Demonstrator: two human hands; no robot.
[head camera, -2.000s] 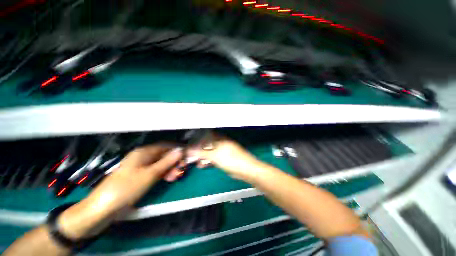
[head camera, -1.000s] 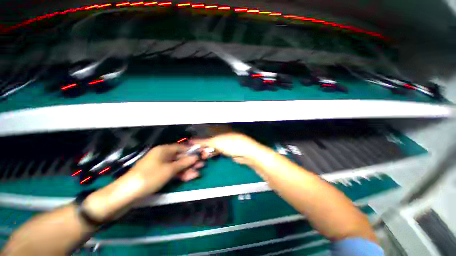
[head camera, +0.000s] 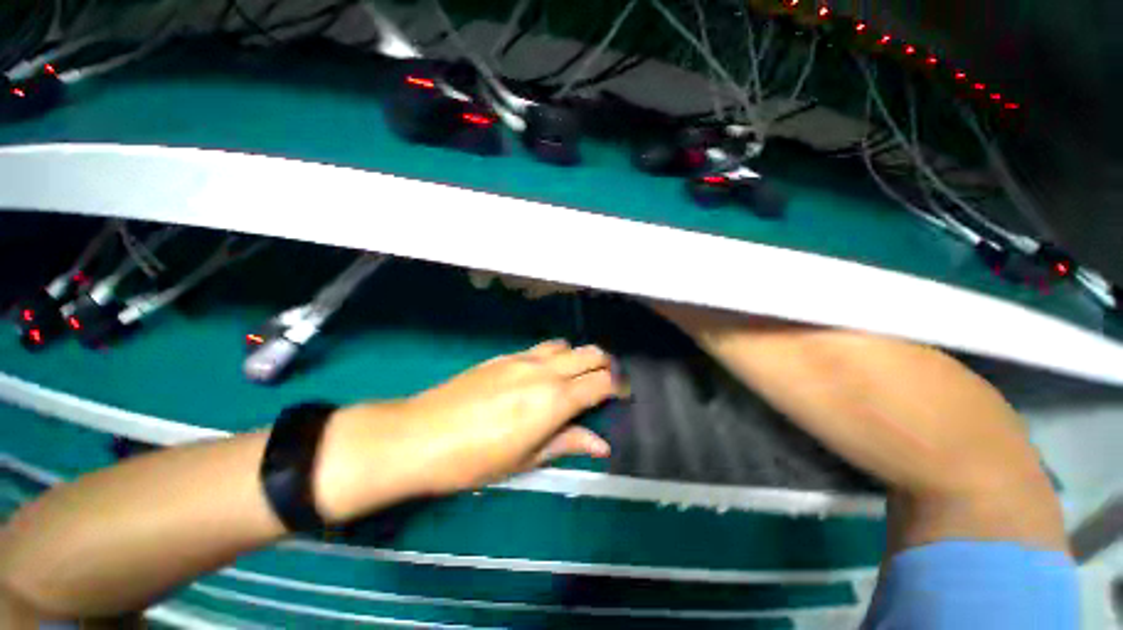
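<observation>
My left hand (head camera: 511, 412), with a black wristband (head camera: 293, 468), is over the green lower shelf (head camera: 437, 357). Its fingertips are at the left edge of a dark slotted tray (head camera: 727, 425). Its thumb is apart from the fingers and nothing shows between them; the palm side is hidden. My right hand (head camera: 523, 284) is mostly hidden behind the thick white shelf edge (head camera: 493, 246); only a sliver of it shows, and its hold cannot be seen. A silver-grey device (head camera: 270, 358) lies left of my left hand beside white cable plugs and a red light.
Black devices with red lights and white cables lie on the upper shelf (head camera: 296, 123). More plugged devices (head camera: 86, 314) are at the lower left. A row of red indicator lights (head camera: 909, 51) is at the upper right. More white-edged shelves (head camera: 542, 562) are below.
The view has shifted. My hands were together near the plugs and are now apart: my left hand is at the tray edge, my right behind the shelf edge. The silver-grey device now shows.
</observation>
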